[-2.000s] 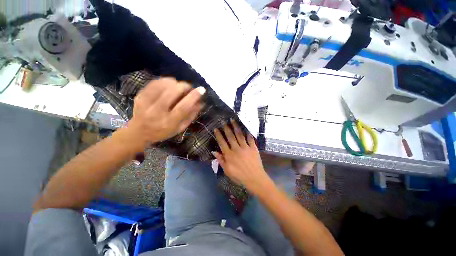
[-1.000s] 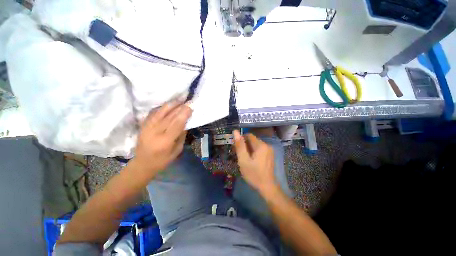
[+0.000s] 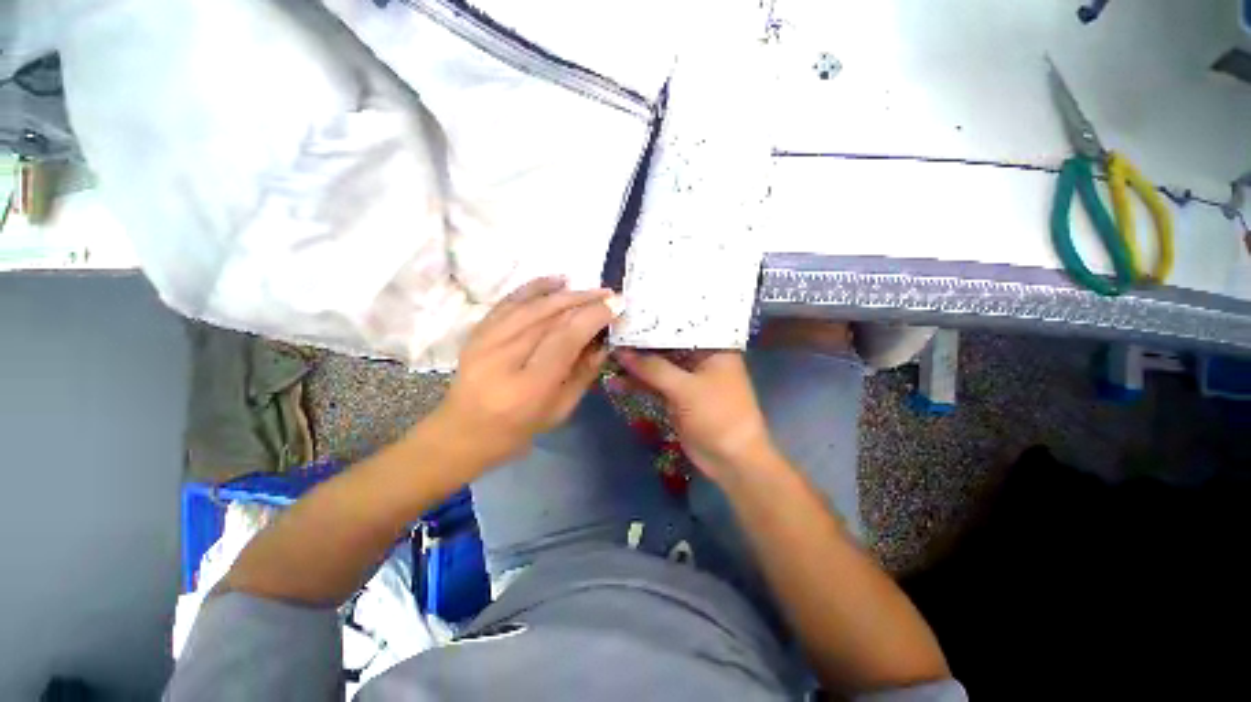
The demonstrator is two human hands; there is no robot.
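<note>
The white, puffy garment body (image 3: 316, 192) lies wrinkled on the table at the left, with a long dark-grey seam line at its top. A narrow dark edge strip (image 3: 633, 220) runs down it to my hands. A flat white layer (image 3: 693, 233) lies right of the strip, its lower edge at the table's front. My left hand (image 3: 528, 364) rests on the garment's lower corner with its fingertips at the strip's end. My right hand (image 3: 707, 398) holds the lower edge of the flat white layer, thumb and fingers partly hidden beneath it. The two hands nearly touch.
Scissors with green and yellow handles (image 3: 1111, 226) lie on the machine table at the right. A marked tape strip (image 3: 960, 291) runs along the table's front edge. A blue crate (image 3: 206, 528) with white pieces stands on the floor at the left. The machine head is mostly out of view.
The dark and plaid side seen earlier is turned out of sight; the white side shows. My right hand has moved from below the table edge onto the white layer, beside my left hand. The view has shifted.
</note>
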